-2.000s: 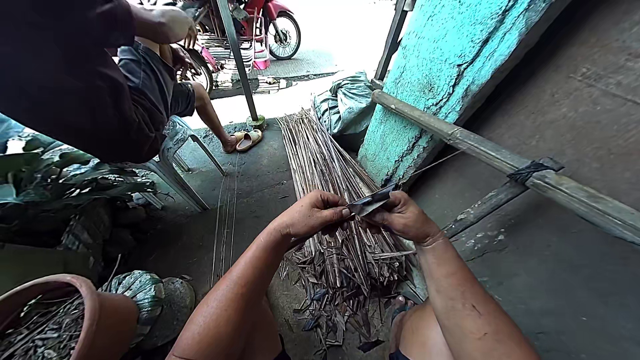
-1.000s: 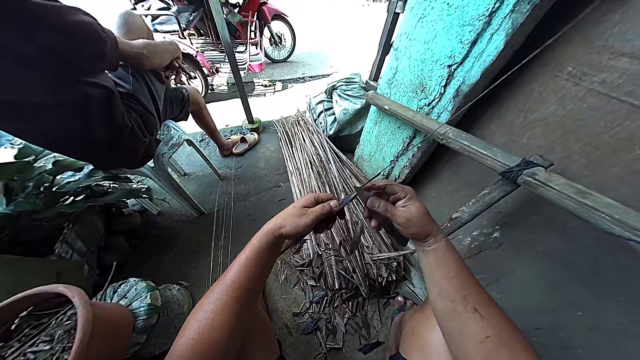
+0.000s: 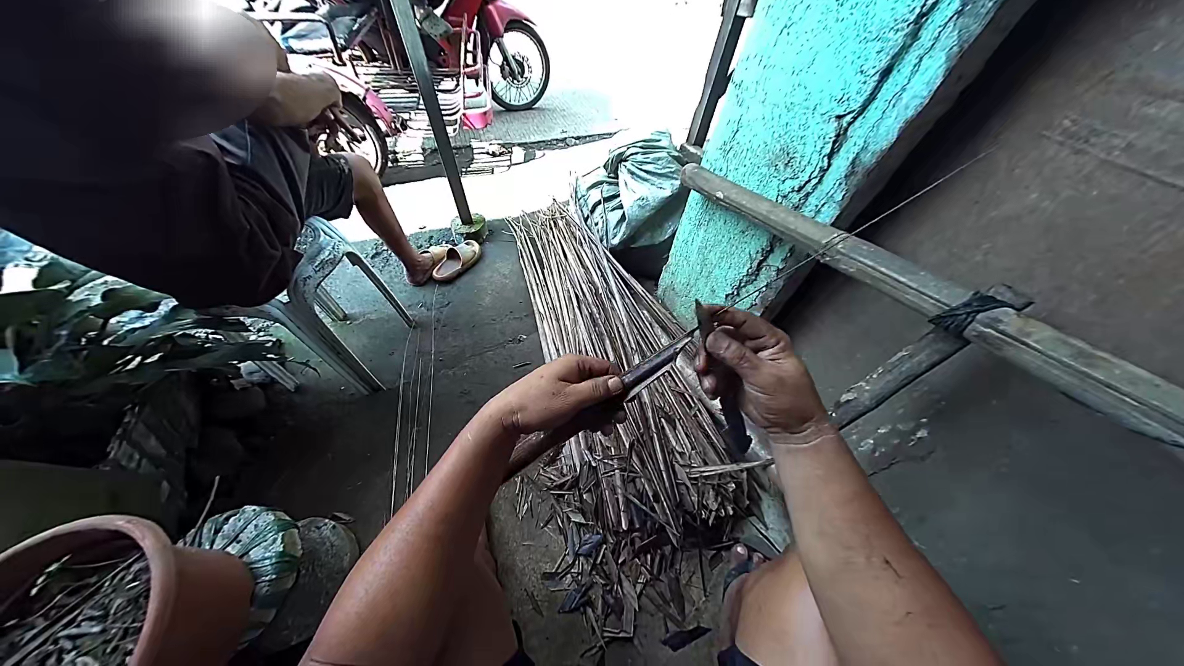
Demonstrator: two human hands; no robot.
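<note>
My left hand (image 3: 566, 396) is closed around a dark, long handle or stalk, whose blade-like end (image 3: 655, 365) points up to the right. Close by on the right, my right hand (image 3: 754, 370) pinches a dark strip of dry leaf (image 3: 733, 424) that hangs below the fingers. A thin stalk or cord runs from between the hands up to the right, across the bamboo rail. Below and beyond both hands lies a long bundle of dry stalks (image 3: 601, 305) on the floor, with dark leaf scraps (image 3: 615, 564) at its near end.
A bamboo rail (image 3: 888, 273) slants along the right, lashed to a crosspiece. A turquoise cracked post (image 3: 795, 139) and a sack (image 3: 634, 190) stand beyond. At left another person sits on a plastic chair (image 3: 324, 268). A plant pot (image 3: 208, 592) is lower left; a red motorcycle (image 3: 495, 32) is outside.
My hands were close together two seconds ago and are now farther apart. The right hand has turned upright, and a dark strip now hangs from it.
</note>
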